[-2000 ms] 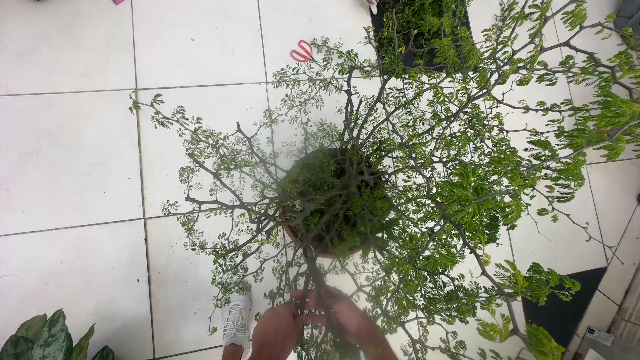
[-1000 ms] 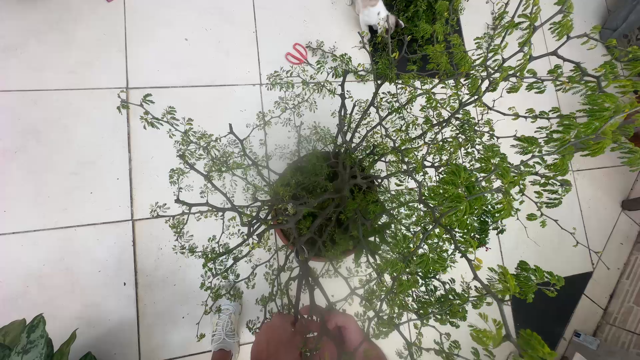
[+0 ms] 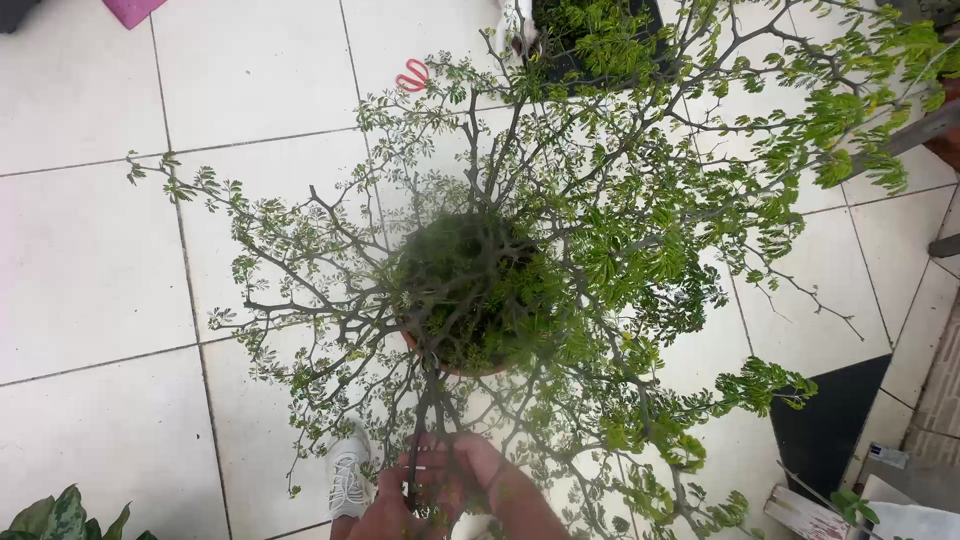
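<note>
A spreading small-leaved tree (image 3: 487, 247) grows from a round terracotta pot (image 3: 480, 371) at the middle of the view. My left hand (image 3: 394, 499) and my right hand (image 3: 476, 465) are close together at the bottom, among the tree's lower branches (image 3: 426, 397). Branches and leaves partly cover both hands. The left fingers are curled at a dark branch; whether they grip it is unclear. The right hand's fingers reach across toward the left hand, and its hold cannot be made out. Red-handled scissors (image 3: 412, 76) lie on the floor beyond the pot, their blades hidden by foliage.
An animal with white fur (image 3: 516, 26) is at the top, beside a dark tray of green cuttings (image 3: 592, 45). A white sneaker (image 3: 349, 476) stands left of my hands. A broad-leaved plant (image 3: 64, 517) is bottom left, a black floor patch (image 3: 829, 420) lower right.
The white-furred animal, absent two seconds ago, has come in at the top beside the tray. My hands have stayed close together at the lower branches.
</note>
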